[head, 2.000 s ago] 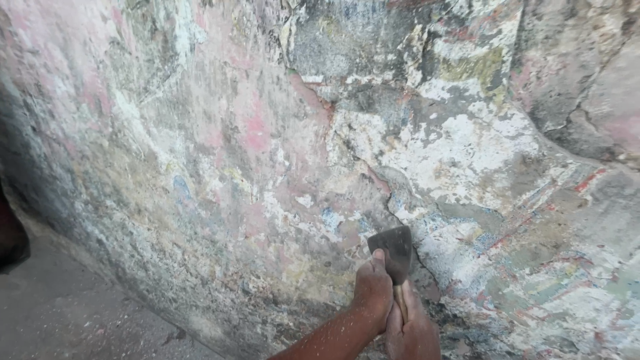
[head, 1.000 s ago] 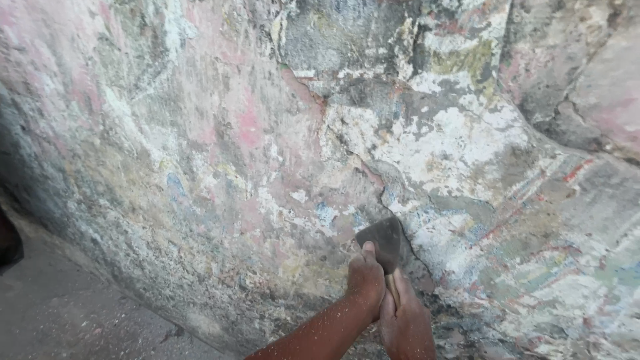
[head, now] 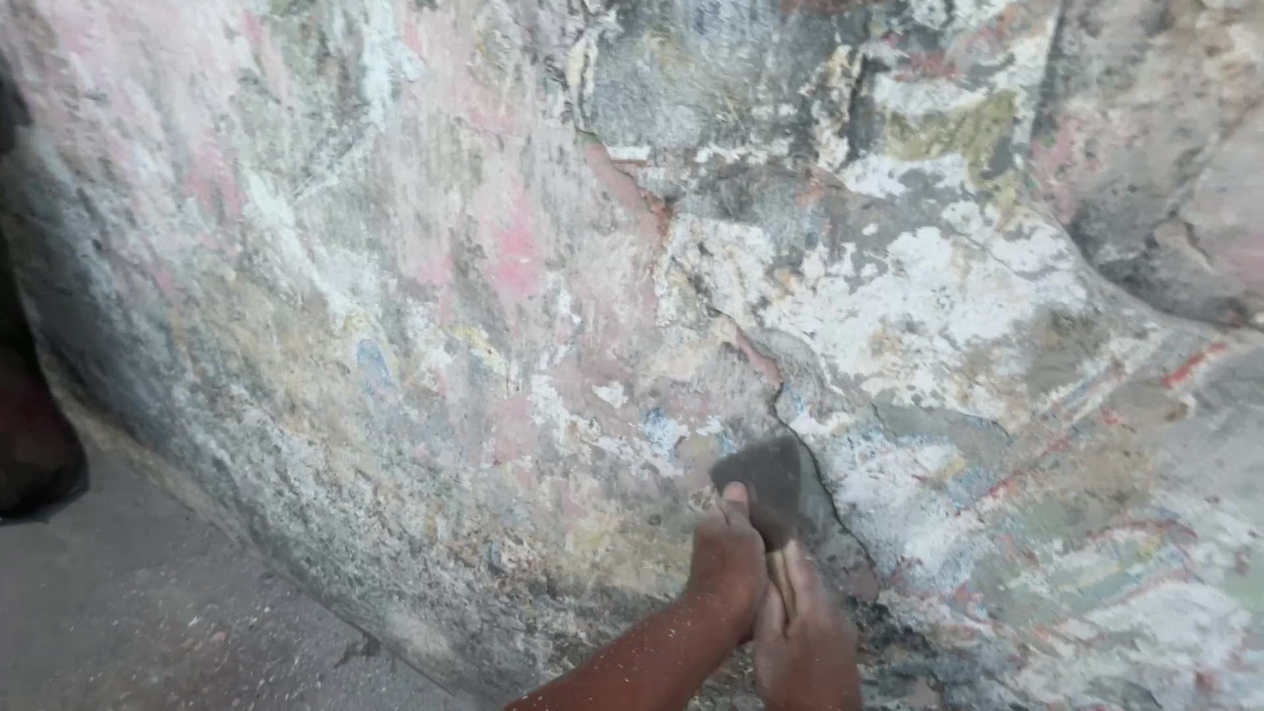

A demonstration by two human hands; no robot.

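Note:
A paint scraper (head: 765, 479) with a broad dark metal blade and a light, apparently wooden handle lies against a weathered wall (head: 513, 247) at the lower centre. My left hand (head: 729, 563) is on the blade's lower left part, its thumb pressed on the blade face. Around the handle my right hand (head: 805, 627) is closed, just below and to the right of the left one. The blade's upper edge is beside a dark crack (head: 825, 484) in the plaster. Patches of pink, white, grey and blue old paint cover the surface. Pale flecks dot my left forearm.
Grey ground (head: 217, 583) strewn with pale flakes runs along the curved foot of the wall at the lower left. A dark object (head: 38, 444), cut off by the frame, stands at the left edge. More cracks cross the wall at the upper right.
The scraper blade has tilted and shifted slightly on the wall beside the crack, with both hands moving along with it. My hold on the tool looks the same.

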